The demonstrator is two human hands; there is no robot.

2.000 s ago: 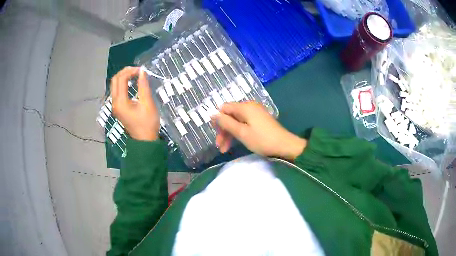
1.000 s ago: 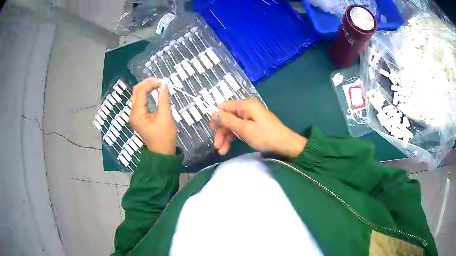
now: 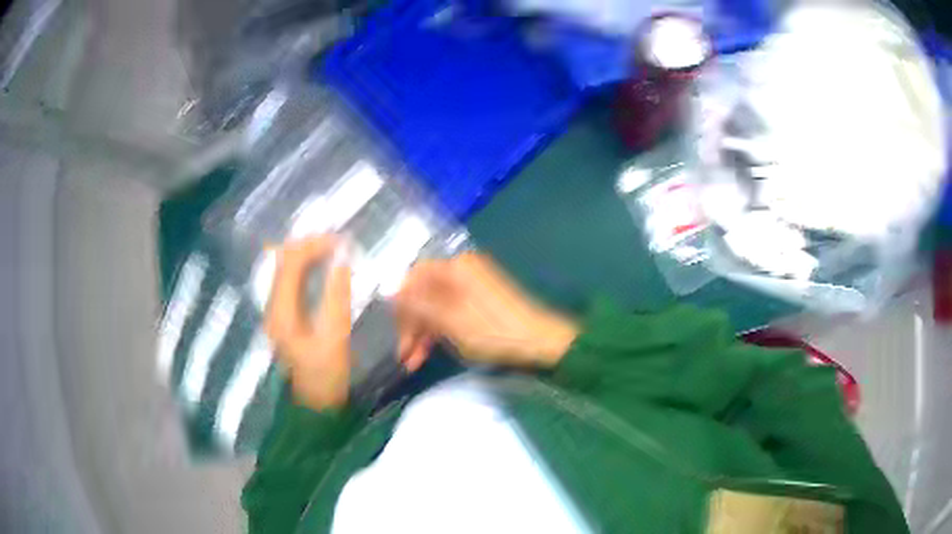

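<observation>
The view is blurred. My left hand (image 3: 311, 323) is over the clear tray (image 3: 245, 214), thumb and forefinger pinched on a small white piece (image 3: 342, 252). My right hand (image 3: 475, 311) is just right of it, fingers curled over the tray's near right part. Something pale shows at its fingertips, but blur hides whether it is held. Rows of white pieces (image 3: 355, 188) on the tray show as smeared streaks; the thin rods cannot be made out. A second tray with white rows (image 3: 209, 339) lies at the left, partly behind my left hand.
A blue tray (image 3: 449, 104) lies beyond the clear tray. A dark red bottle (image 3: 645, 110) stands right of it. A small clear case with a red-marked label (image 3: 679, 214) lies beside a large clear bag of white pieces (image 3: 846, 136). A red rounded object (image 3: 835, 375) shows beyond my right sleeve.
The camera has moved and blurred; bench items appear shifted left and mostly down. My hands appear lower and closer together. The red object at the lower right has come into view.
</observation>
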